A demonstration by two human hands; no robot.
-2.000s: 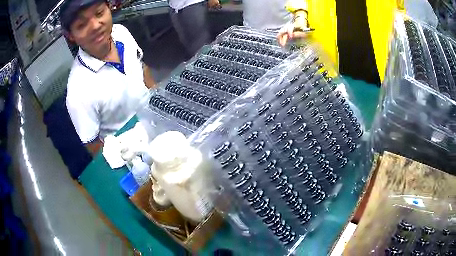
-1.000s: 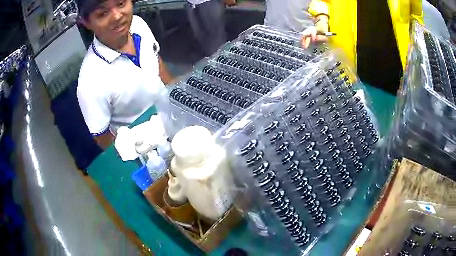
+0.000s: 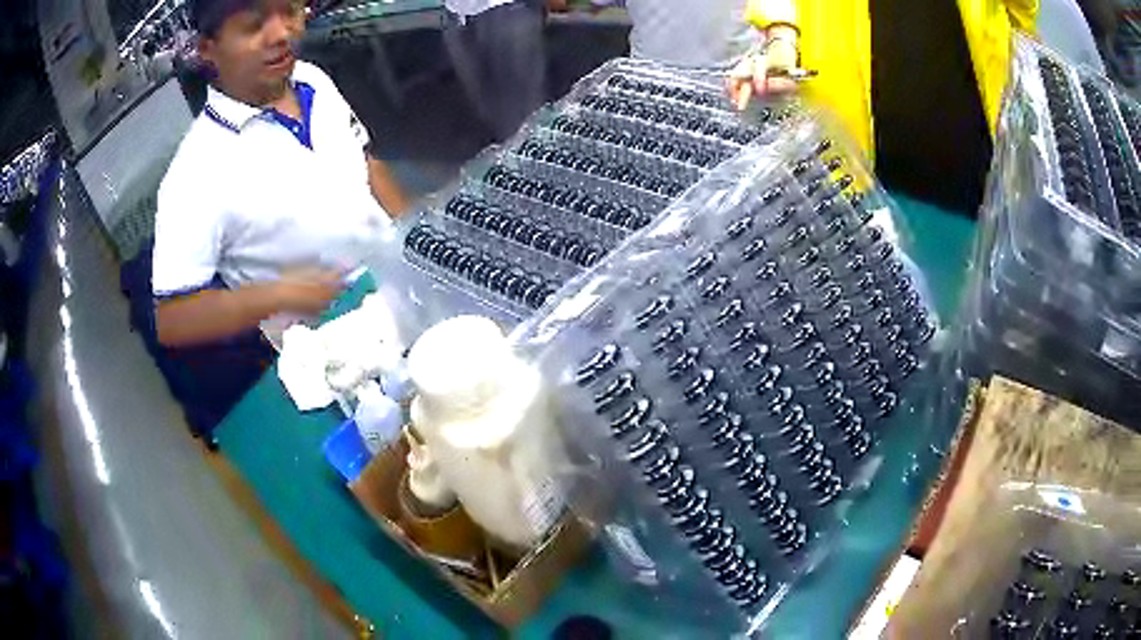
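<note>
Neither of my hands is in the picture. Nearest in front, a clear blister tray leans on a stack of trays and holds rows of glossy black round parts. Behind it, a flat filled tray tops the stack. At the lower right, another clear tray of black parts lies on a stained tan support, cut off by the picture's edge. A white jug stands in a small open carton left of the leaning tray.
The green bench top carries a crumpled white cloth, a small bottle and a blue container. Stacked trays stand at the right. A person in a white shirt is at the left; a person in yellow reaches to the trays.
The view has shifted slightly. The person in the white shirt has turned the head aside and raised a forearm, with a small pale item at the hand.
</note>
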